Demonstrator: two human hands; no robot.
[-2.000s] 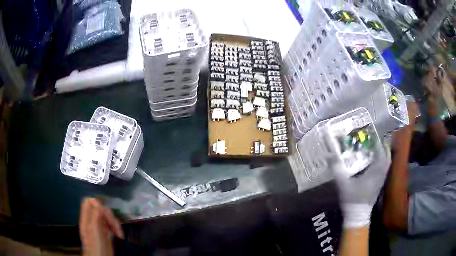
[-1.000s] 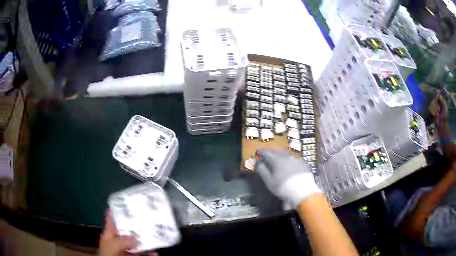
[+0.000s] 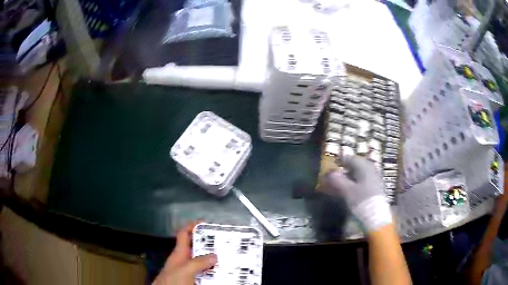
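My bare left hand [image 3: 186, 261] holds a white square housing [image 3: 237, 253] at the bench's front edge, thumb over its open face; the housing's bottom is cut off by the picture's edge. My gloved right hand [image 3: 361, 186] is over the front of the shallow cardboard tray [image 3: 322, 173], which holds rows of white and black modules [image 3: 356, 114]. Its fingers are bent and blurred, and whether they grip a module cannot be told. A small pile of white housings [image 3: 210, 150] stands on the bench to the left.
A tall white housing stack [image 3: 295, 89] stands behind the centre. Filled stacks [image 3: 454, 197] stand at right. A thin metal strip [image 3: 255, 211] lies beside the small pile. A white foam roll [image 3: 195, 76] and a bluish bag [image 3: 200, 22] are at the rear. A person's arm [image 3: 493, 239] shows at far right.
My left hand took up a housing from the left pile and now holds it with the thumb inside. My right hand left the filled stack for the tray. The view has swung left.
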